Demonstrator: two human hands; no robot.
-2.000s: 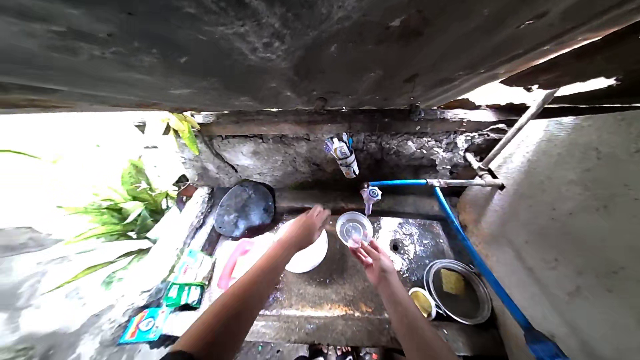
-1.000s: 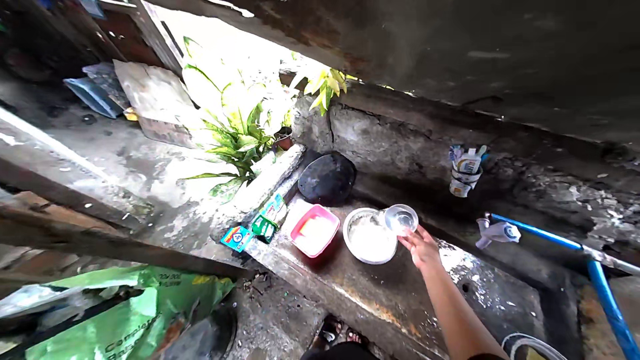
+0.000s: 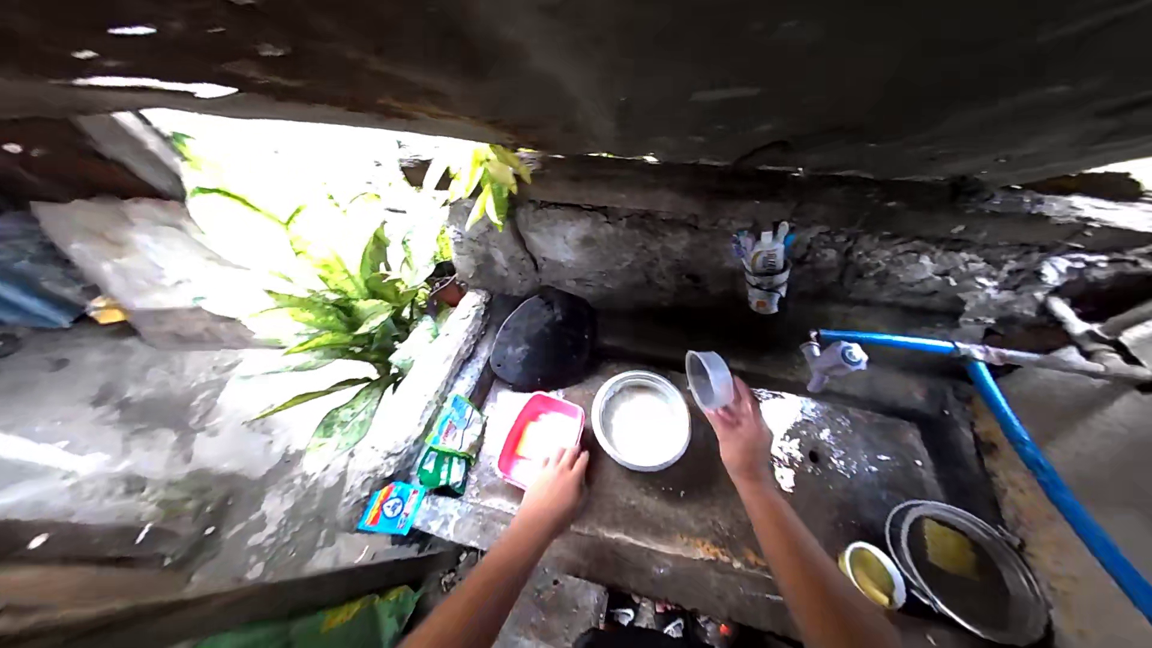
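In my right hand point(image 3: 742, 436) is a small clear plastic cup point(image 3: 709, 380), tilted, just right of a round white bowl point(image 3: 642, 421) of whitish, foamy-looking contents. My left hand point(image 3: 560, 486) rests at the near right edge of a pink plastic basin point(image 3: 515, 439), its fingers over the rim; whether they grip it I cannot tell. Something pale lies inside the basin. Green packets point(image 3: 443, 471) and a blue packet point(image 3: 392, 508) lie to its left. A dark rounded vessel point(image 3: 545, 337) stands behind the basin.
A tap point(image 3: 832, 362) on a blue pipe point(image 3: 1035, 450) is at the right. A holder with toothbrushes and a tube point(image 3: 767, 283) hangs on the wall. A metal pan point(image 3: 990, 585) with a yellow sponge point(image 3: 949, 549) and a small tub point(image 3: 871, 576) sit at the near right. Leafy plants point(image 3: 360, 315) grow at the left.
My left hand, out of view a second ago, is now at the pink basin. The clear cup in my right hand has moved from the white bowl's edge to its right. The view has swung left, then partly back.
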